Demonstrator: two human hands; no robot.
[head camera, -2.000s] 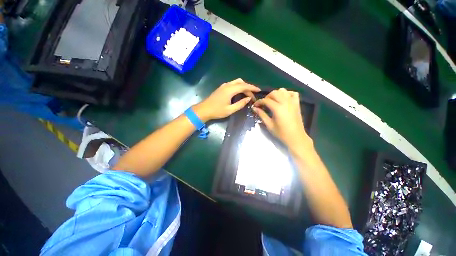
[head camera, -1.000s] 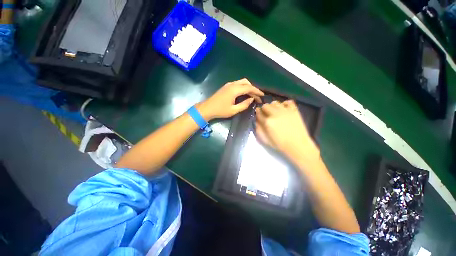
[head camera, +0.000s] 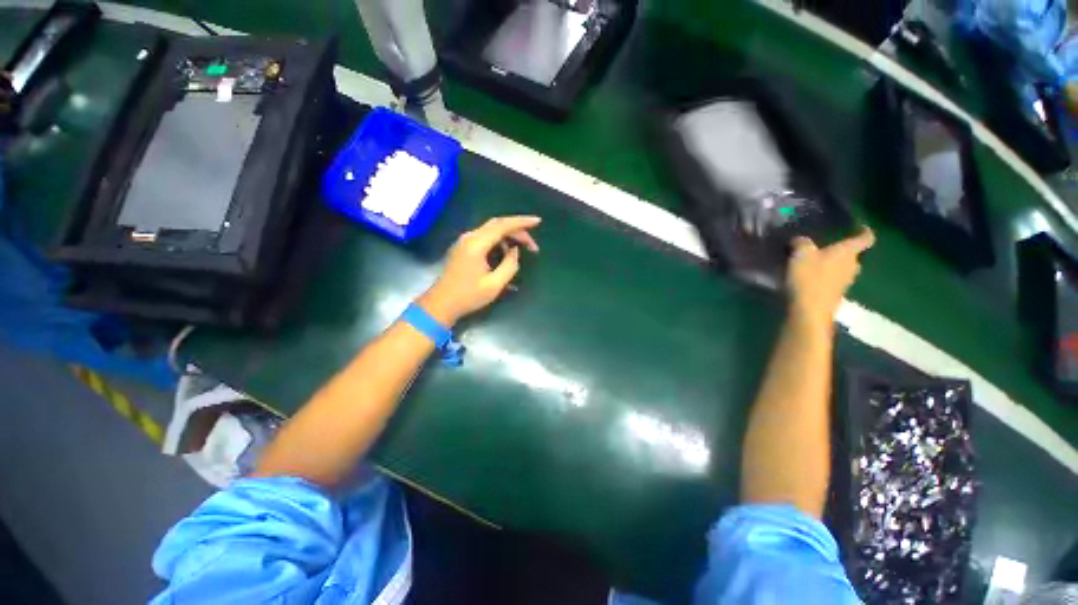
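Observation:
A black foam tray (head camera: 697, 195) with an open-backed tablet (head camera: 735, 148) lies slanted and slightly blurred on the green conveyor belt. My right hand (head camera: 824, 274) is at the tray's near right corner, thumb and fingers spread; whether it touches the tray is hard to tell. My left hand (head camera: 482, 266) hovers over the worktop, fingers loosely curved and apart, holding nothing, with a blue strap on the wrist.
A blue bin (head camera: 349, 160) with white pieces stands left, beside stacked trays (head camera: 290, 154) with a tablet on top. A parts tray (head camera: 863, 408) heaped with glittering pieces is at right. More trayed tablets (head camera: 940, 171) lie on the belt. A grey post (head camera: 402, 41) stands behind the bin.
The trayed tablet has gone from the worktop, and one now lies on the belt by my right hand. My right hand moved right and away; my left hand left the tablet and moved left.

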